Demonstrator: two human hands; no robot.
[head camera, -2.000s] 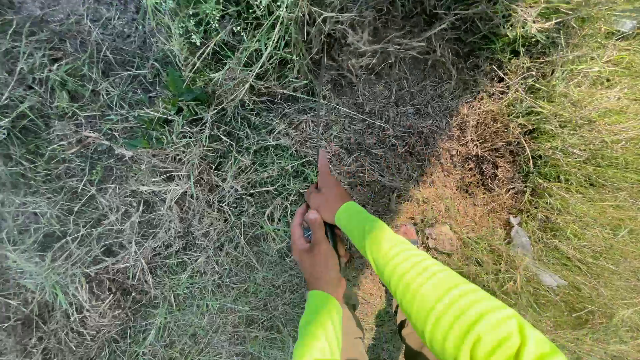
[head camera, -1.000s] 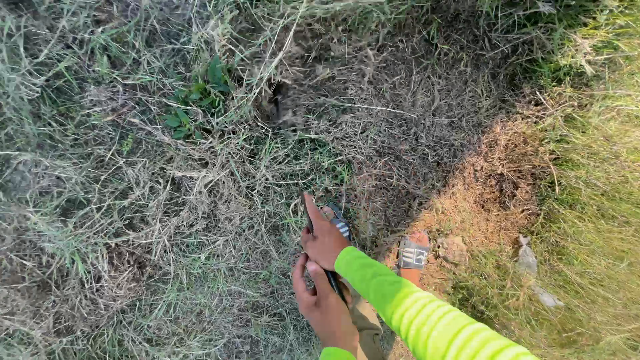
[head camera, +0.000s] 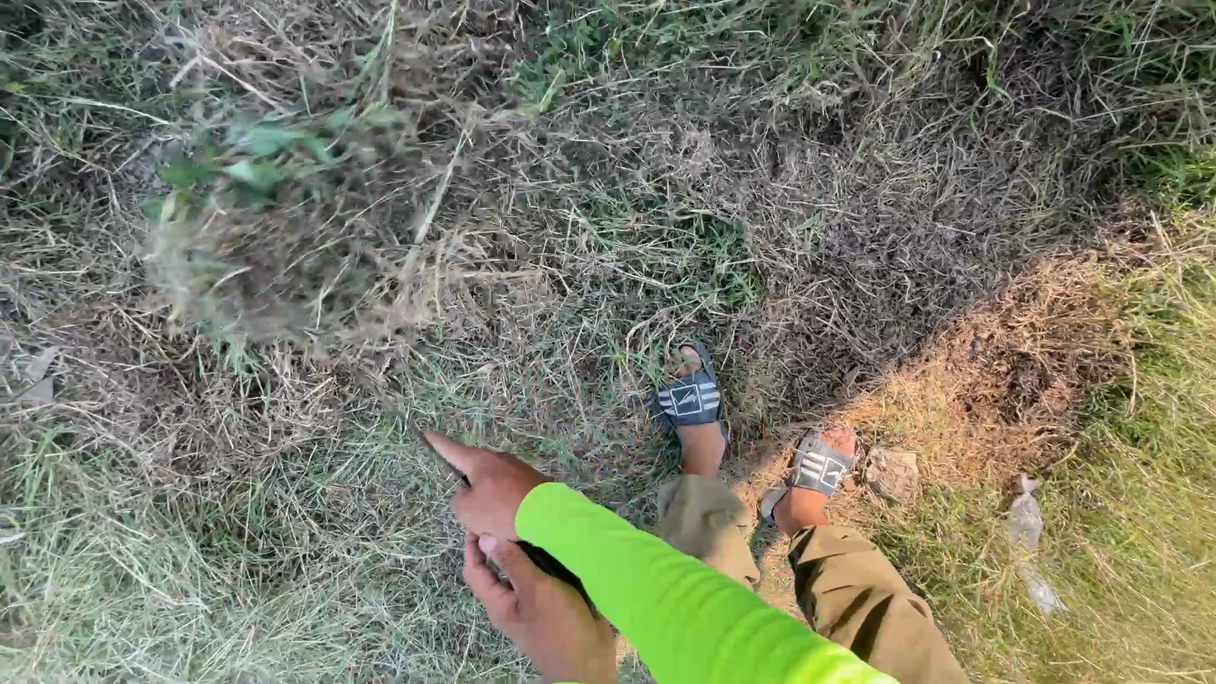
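My right hand, in a bright yellow-green sleeve, is wrapped around a dark handle, its index finger stretched along it toward the left. Just below and behind it, my left hand grips the same handle, thumb and fingers curled. Most of the handle is hidden by my hands and the sleeve, and what sort of tool it belongs to I cannot tell. Beyond my hands at the upper left lies a motion-blurred clump of dry grass with green leaves.
My feet in striped slide sandals stand on cut grass right of my hands. A stone and a crumpled clear plastic piece lie farther right. Taller green grass grows at the right edge. Dry cut grass covers the ground.
My hands have swung left, away from my feet, still together on the handle. The grass clump with green leaves is now blurred, where a second ago the leafy plant looked sharp. The view has shifted.
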